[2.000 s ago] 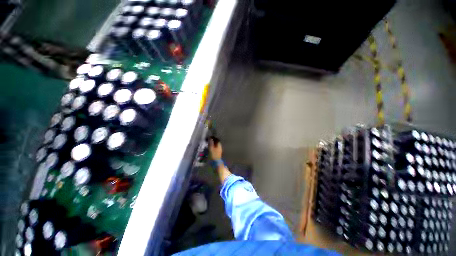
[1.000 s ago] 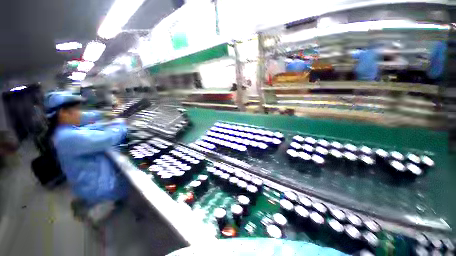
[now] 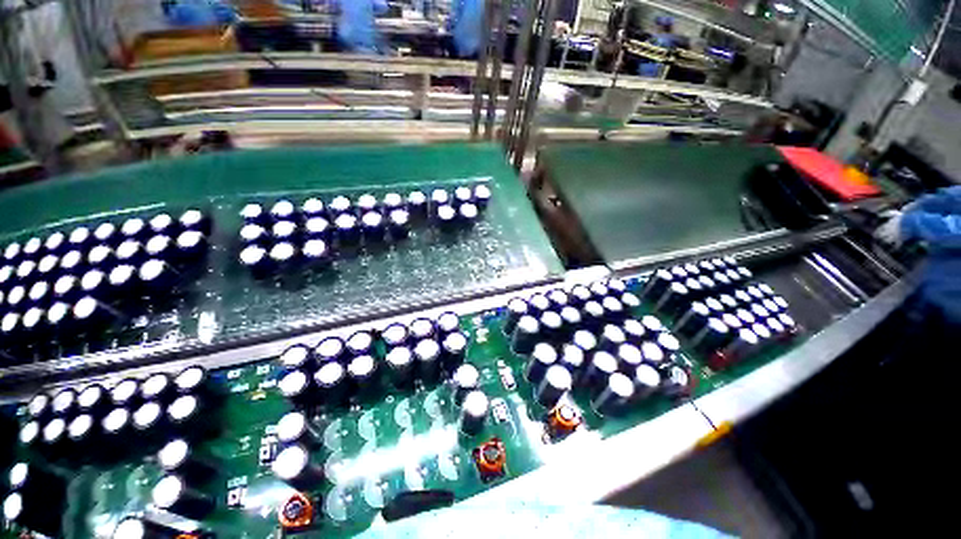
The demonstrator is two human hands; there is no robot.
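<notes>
The green circuit board (image 3: 248,447) lies in front of me. Black capacitors with pale tops (image 3: 329,368) stand in rows along its back. Pale round capacitor outlines show bare in its middle. Orange-copper wound coils (image 3: 489,458) sit near its front edge. A dark rounded object (image 3: 416,504) is at the bottom edge; I cannot tell what it is. Another board, densely filled with capacitors (image 3: 616,393), lies to the right. Neither of my hands can be made out.
A clear tray (image 3: 390,268) with standing capacitors is behind the boards on a green surface (image 3: 348,168). The white line rail (image 3: 653,447) curves along the front. A light blue cloth (image 3: 548,522) covers the bottom edge. A person's blue sleeve (image 3: 933,216) is at right, near a red sheet (image 3: 827,172).
The view has swung from the floor and carton, past a seated worker at left, to the boards and right end of the line. The hand seen reaching down two seconds ago is out of view.
</notes>
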